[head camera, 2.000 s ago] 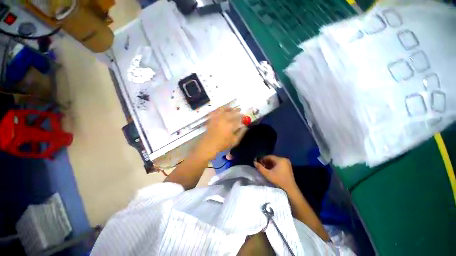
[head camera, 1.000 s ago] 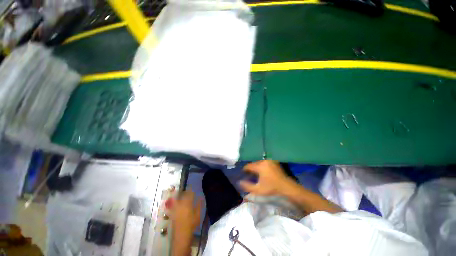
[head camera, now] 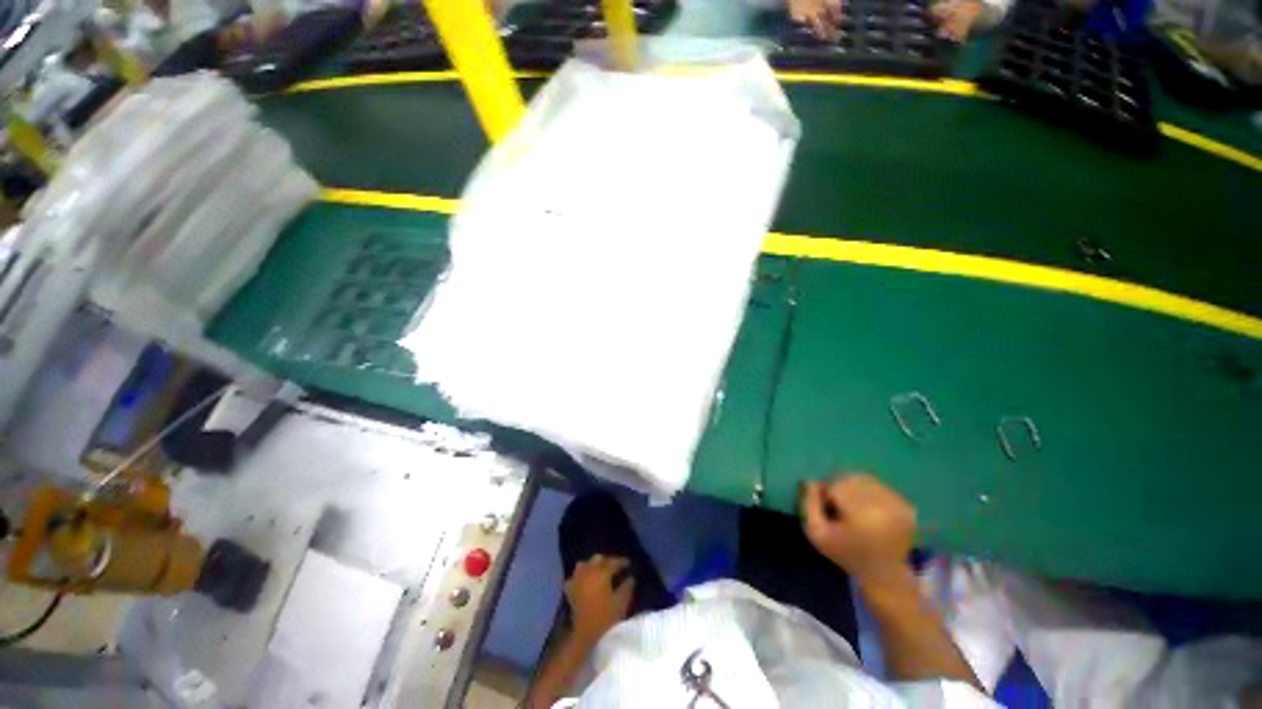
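Two thin frame rings lie on the green line surface, a left one and a right one. My right hand is at the surface's near edge, below the rings, with curled fingers. A small dark spot shows at its fingers; I cannot tell if it is a held part or a gap. My left hand is low, over my dark-clothed leg beside the machine, fingers bent; a dark patch at its fingertips is unclear. A tall stack of white liner sheets stands left of the rings.
The machine bed is lower left, with a red button and silver knobs. An orange-gold machine head is over it. Another sheet stack is at left. Black trays and another person's hands are across the line.
The view has turned from the machine to the green line. My left hand has moved from the machine's front edge to over my leg. My right hand has moved right, to the line's near edge.
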